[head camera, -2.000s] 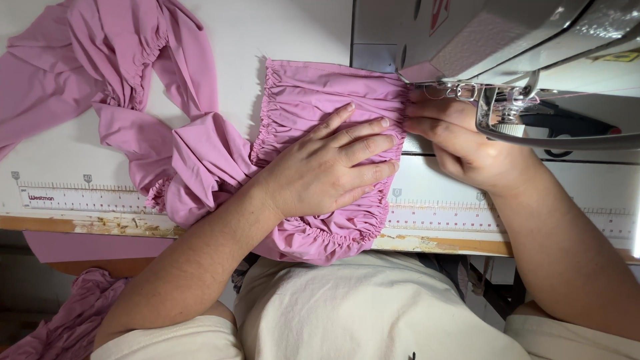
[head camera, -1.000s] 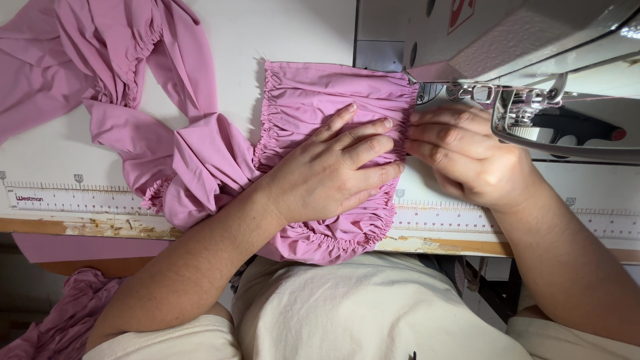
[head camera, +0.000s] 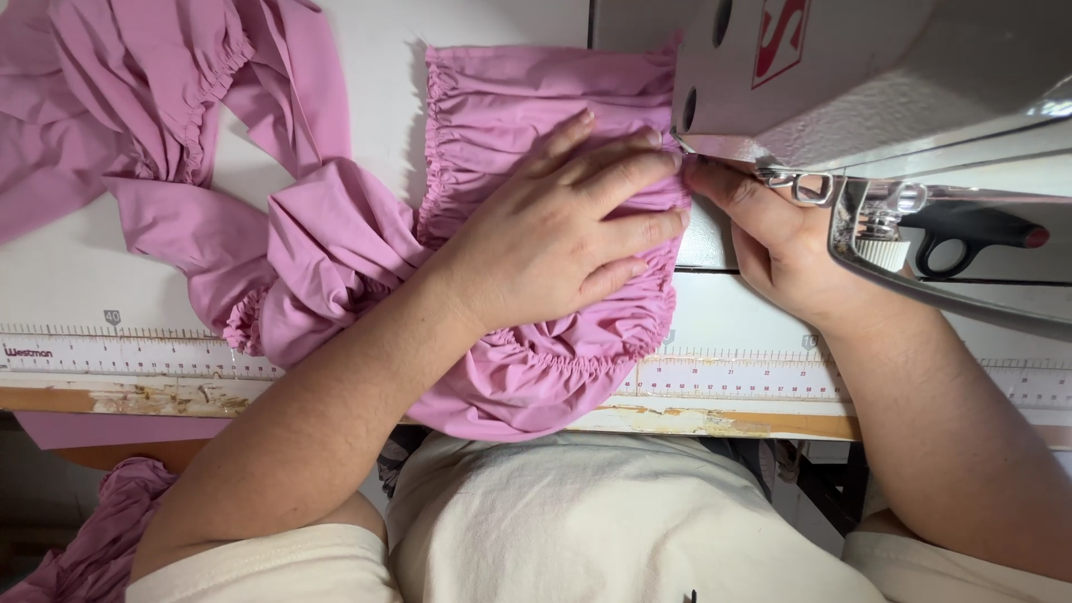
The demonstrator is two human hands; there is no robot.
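Observation:
Gathered pink fabric (head camera: 553,92) lies on the white sewing table, its right edge running up to the sewing machine (head camera: 837,92). My left hand (head camera: 578,226) rests flat on that fabric, fingers somewhat spread, pressing it from above. Beside the fabric's right edge, partly behind the machine head, is my right hand (head camera: 779,226); its fingertips touch the edge, but whether they pinch it cannot be told. The needle area is hidden by the machine head. More of the pink fabric (head camera: 335,226) trails in loose folds to the left.
Black-handled scissors or snips (head camera: 980,234) lie behind the machine's metal guard (head camera: 938,293). A measuring tape strip (head camera: 745,377) runs along the table's worn front edge (head camera: 712,421). Another pink fabric bundle (head camera: 109,519) hangs below the table at lower left.
The fabric's upper right corner now reaches beyond the machine head's left edge, higher than before. My right hand has shifted slightly and sits further behind the machine head. The view has shifted a little.

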